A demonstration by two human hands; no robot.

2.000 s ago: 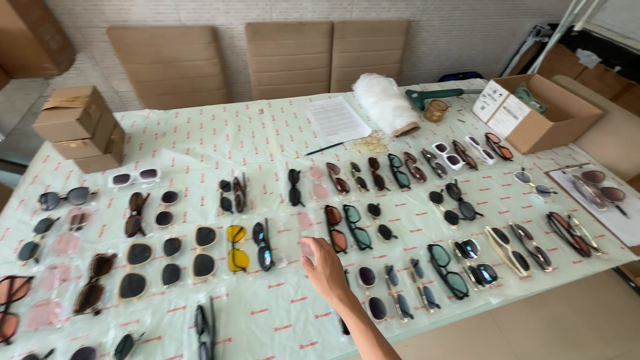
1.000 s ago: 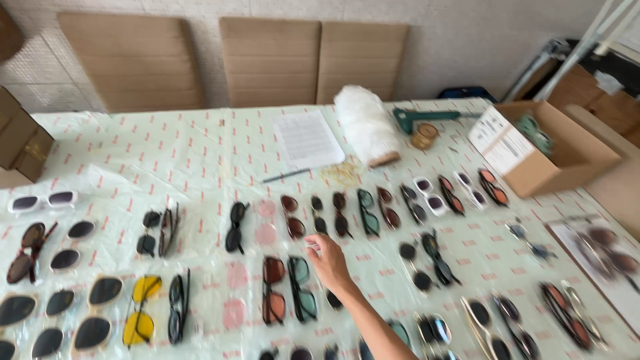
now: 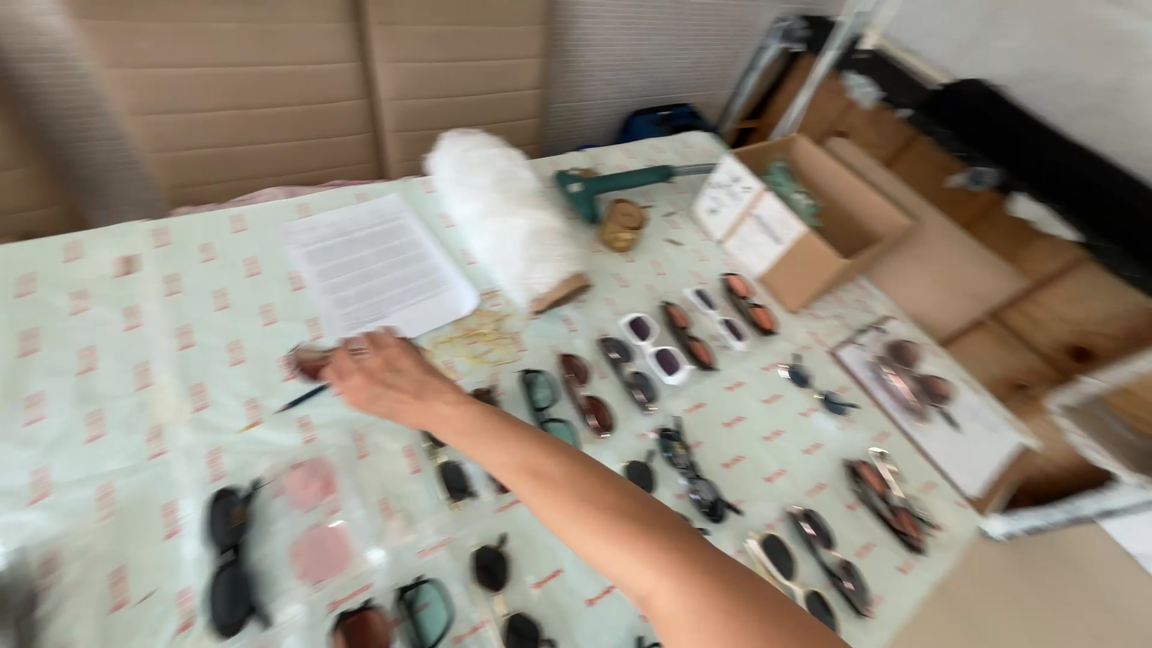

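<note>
My right hand [image 3: 389, 376] is closed on a pair of sunglasses with reddish-brown lenses [image 3: 309, 362], held over the lower edge of a printed sheet [image 3: 382, 265]. A dark pen [image 3: 303, 398] lies just below the fingers. My left hand is out of view. Nearer to me lie black sunglasses [image 3: 230, 558] and a pink-lensed pair [image 3: 319, 552]. Right of the hand runs a row with green-lensed [image 3: 542, 393], brown [image 3: 587, 396] and white-framed sunglasses [image 3: 654, 347]. My forearm hides parts of some pairs.
Yellowish rubber bands [image 3: 481, 333] lie by a white wrapped roll [image 3: 504, 211]. Behind are a green-handled tool [image 3: 621, 183] and a roll of brown tape [image 3: 623, 225]. An open cardboard box [image 3: 810, 261] and a clipboard [image 3: 976, 450] bearing sunglasses are at the right. Chairs [image 3: 234, 81] line the far side.
My right hand has moved toward the printed sheet, and the reddish-brown sunglasses that lay beside the pink-lensed pair are now in it. The view has swung right and closer.
</note>
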